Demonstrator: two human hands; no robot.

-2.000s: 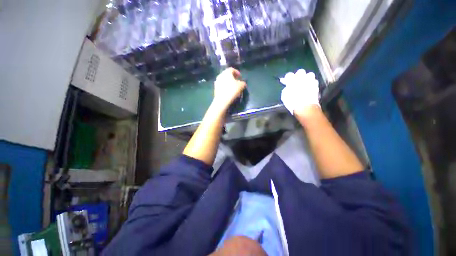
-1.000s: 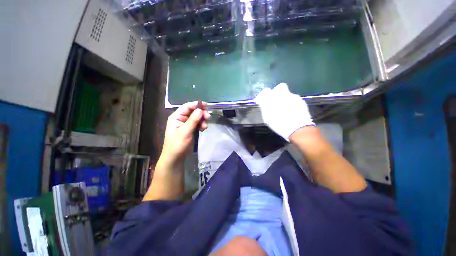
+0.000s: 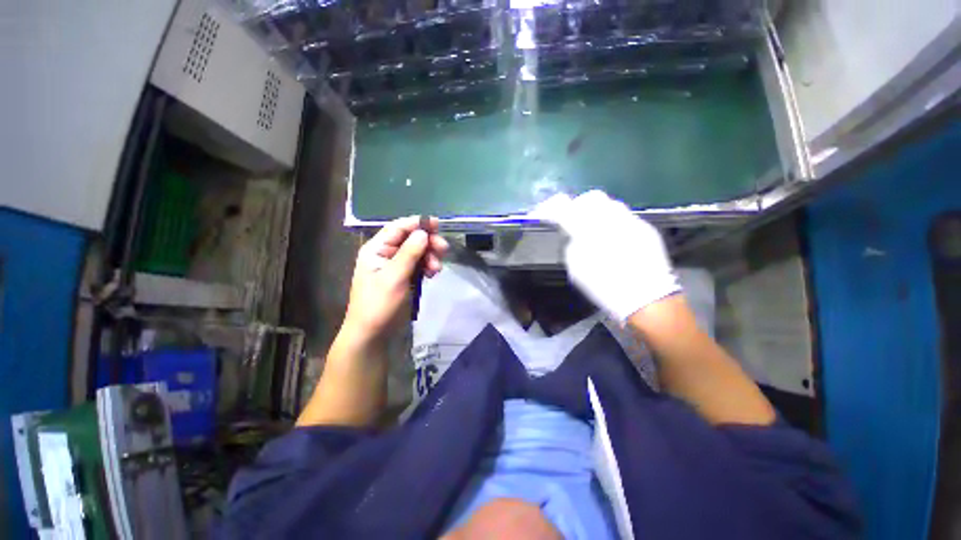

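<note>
My bare left hand point(image 3: 392, 264) is at the near left edge of the green bench top point(image 3: 464, 158). Its thumb and fingers pinch a small dark part point(image 3: 425, 224), of which only the tip shows. My right hand point(image 3: 616, 253), in a white glove, is over the bench's near metal edge, to the right of my left hand. Its fingers look closed together, and whether it holds a tool cannot be told.
Shiny clear trays point(image 3: 422, 53) with dark contents are stacked at the back of the bench. A perforated pale cabinet point(image 3: 227, 79) stands left. Blue crates point(image 3: 179, 390) are at lower left. A blue panel point(image 3: 875, 316) is at the right.
My left hand has come back from the bench top to its near edge with a small dark part. My gloved right hand has moved left and nearer me. The view has shifted.
</note>
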